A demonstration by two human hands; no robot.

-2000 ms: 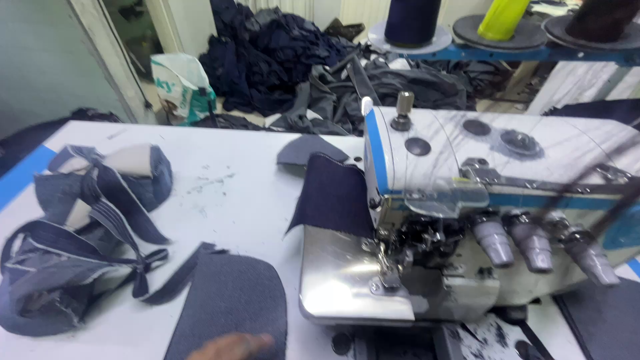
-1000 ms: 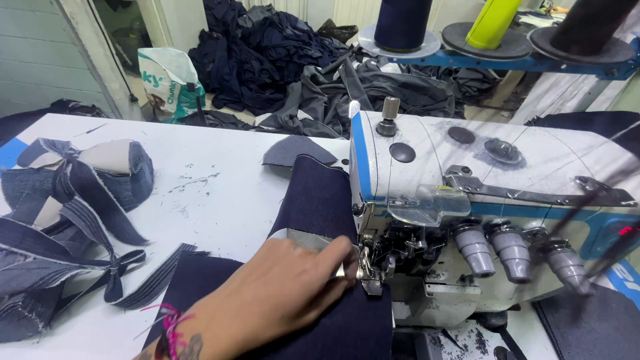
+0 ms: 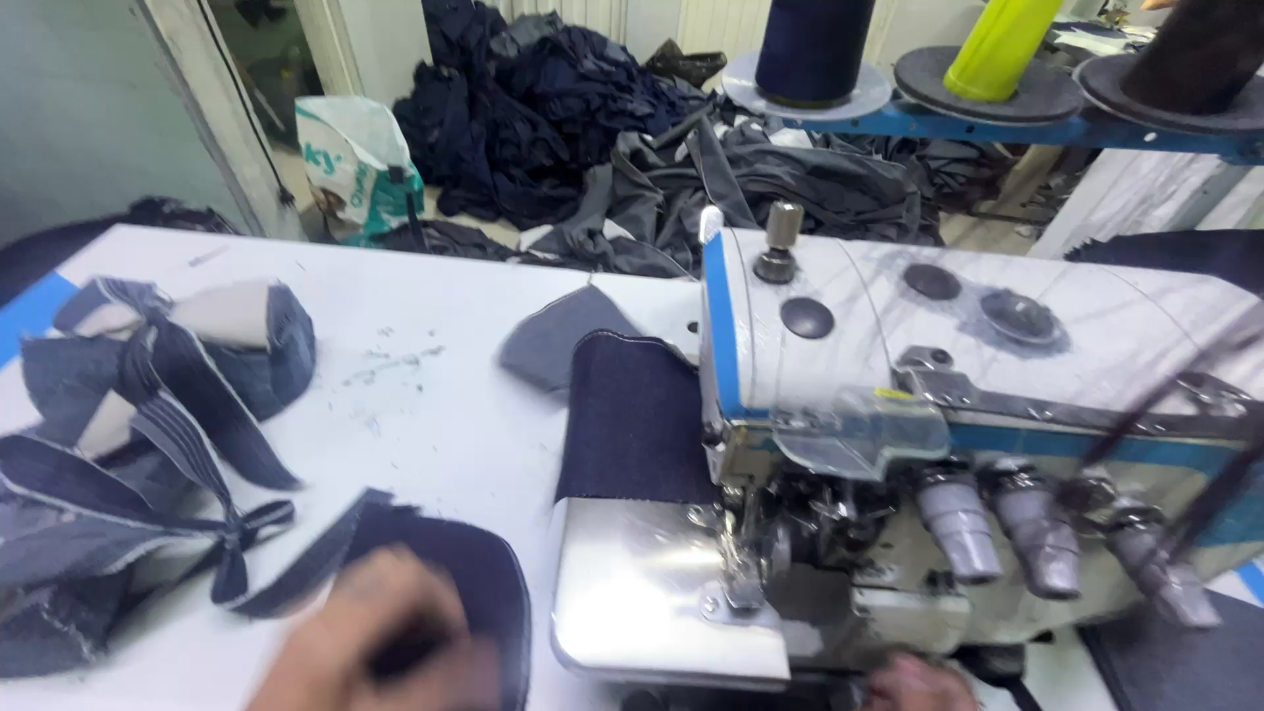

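Observation:
My left hand (image 3: 380, 642), blurred, is over a dark denim piece (image 3: 484, 573) with a rounded corner on the white table; its fingers are bent, and whether they grip the cloth is unclear. At the bottom edge, below the overlock sewing machine (image 3: 820, 336), shows part of my right hand (image 3: 913, 681); its fingers and anything in them are mostly hidden. Another dark denim piece (image 3: 632, 425) lies behind the shiny metal work plate (image 3: 652, 592), left of the machine head. A greyish denim piece (image 3: 563, 336) lies partly beneath it.
Tied bundles of denim strips (image 3: 197, 395) lie at the table's left. Thread cones (image 3: 1002, 49) stand on a blue rack at top right. Behind the table are heaps of dark cloth (image 3: 533, 109) and a white and green bag (image 3: 355, 168). Dark fabric lies right of the machine.
A second ago my left hand held cloth at the presser foot; now it is over the denim piece at lower left. The cloth by the needle now lies behind the plate. My right hand has come into view.

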